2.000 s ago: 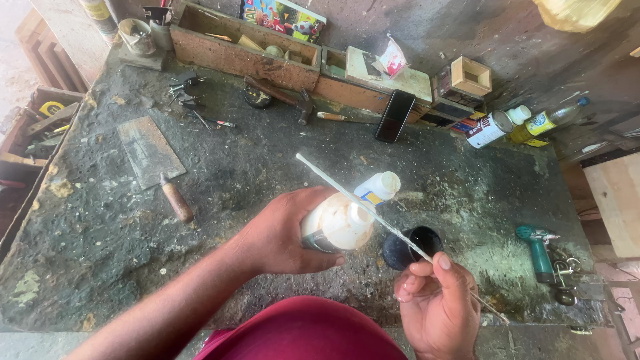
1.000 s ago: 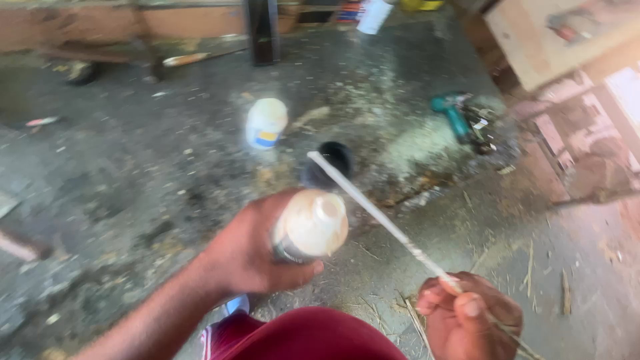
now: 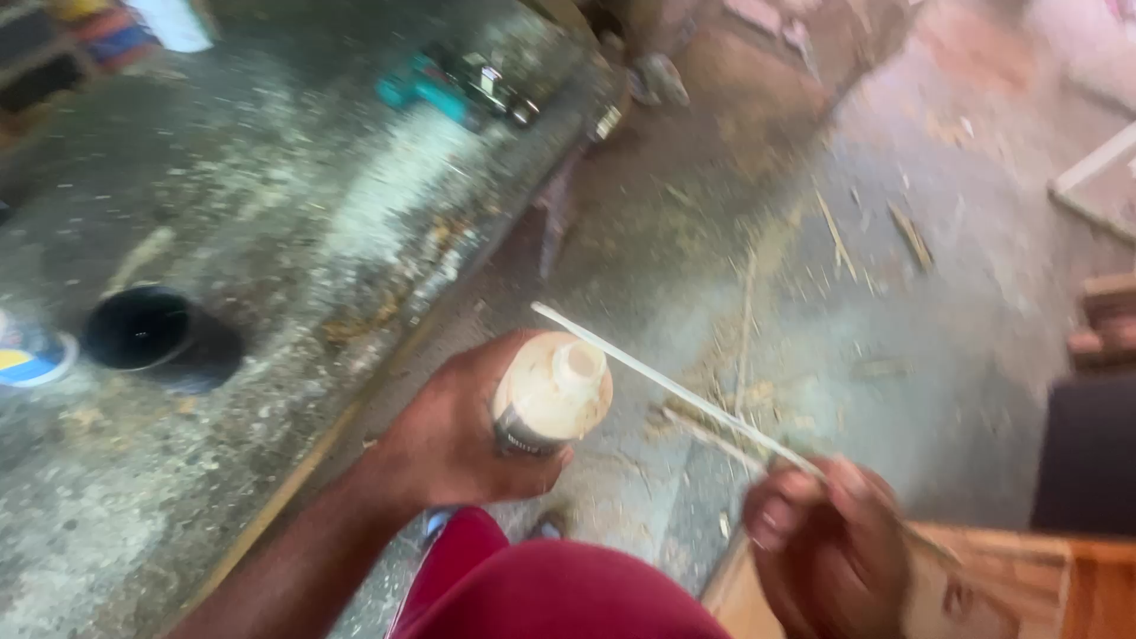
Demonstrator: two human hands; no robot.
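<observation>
My left hand (image 3: 470,426) is wrapped around a whitish plastic bottle (image 3: 555,390) with a dark label, its top toward the camera. Between the thumb and fingers of my right hand (image 3: 825,532) is a thin pale stick (image 3: 674,389). The stick slants up to the left, and its far end lies just above the bottle's top in the view; whether they touch I cannot tell. Both hands are beyond the bench's edge, over the floor. The picture is blurred by motion.
On the worn workbench (image 3: 284,204) at left are a dark cup (image 3: 142,328), a white and blue container (image 3: 31,351) and a teal power tool (image 3: 426,89). Wood scraps (image 3: 910,235) litter the floor. A wooden piece of furniture (image 3: 1003,568) stands at lower right, near a dark surface (image 3: 1087,457).
The view has swung far to the right, from the bench to its edge and the floor. The bottle and stick have stayed in my hands, now away from the cup and container.
</observation>
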